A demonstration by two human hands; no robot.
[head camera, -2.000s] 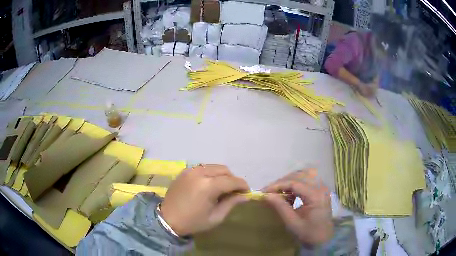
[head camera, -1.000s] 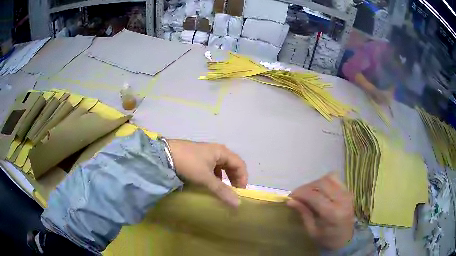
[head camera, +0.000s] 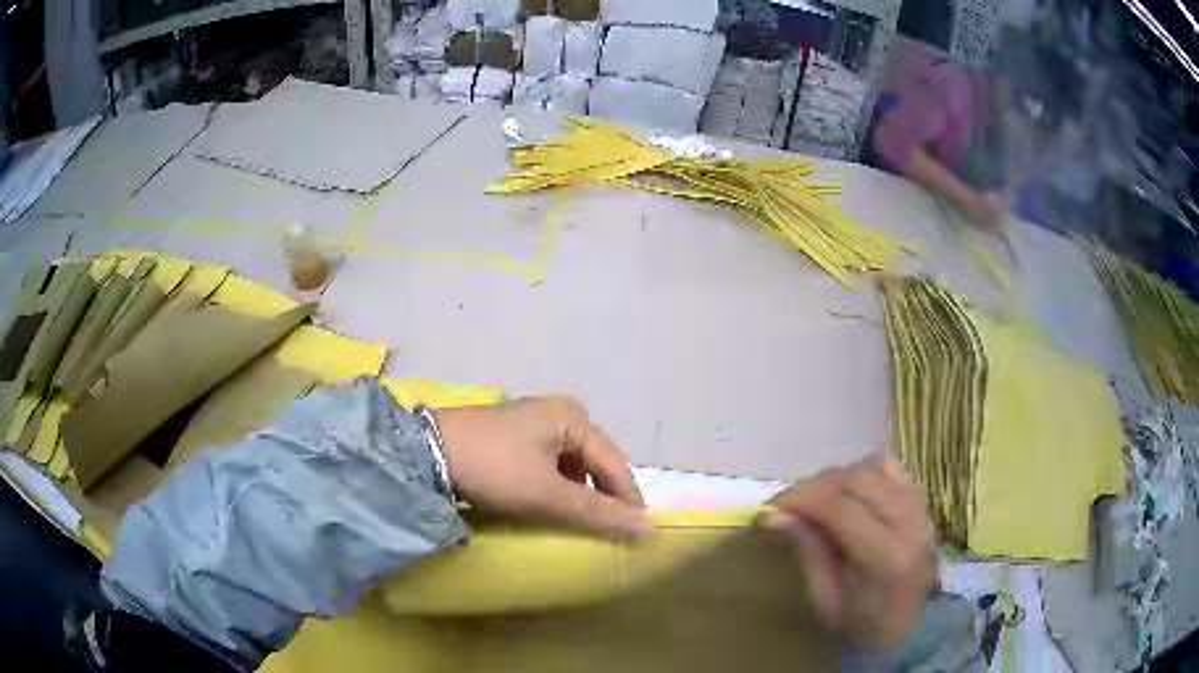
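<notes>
A bag body panel (head camera: 684,598) lies at the bottom centre, khaki-brown side up, with a yellow band along its far edge and a wide yellow area at its left. My left hand (head camera: 533,467) presses on the panel's far edge, fingers bent, thumb side hidden in part. My right hand (head camera: 857,546) pinches the right end of the same edge between thumb and fingers. A white sheet (head camera: 704,490) shows just beyond the edge, between the hands.
Finished panels (head camera: 171,381) overlap at left. A small bottle (head camera: 308,263) stands behind them. Yellow strips (head camera: 736,184) lie at the back. Stacked panels (head camera: 1045,447) are at right, beside crumpled scraps (head camera: 1151,526). A person (head camera: 931,125) is at the far right side.
From the close two-handed pinch, my hands have moved apart along the edge. Since one second ago, more yellow shows at the panel's left.
</notes>
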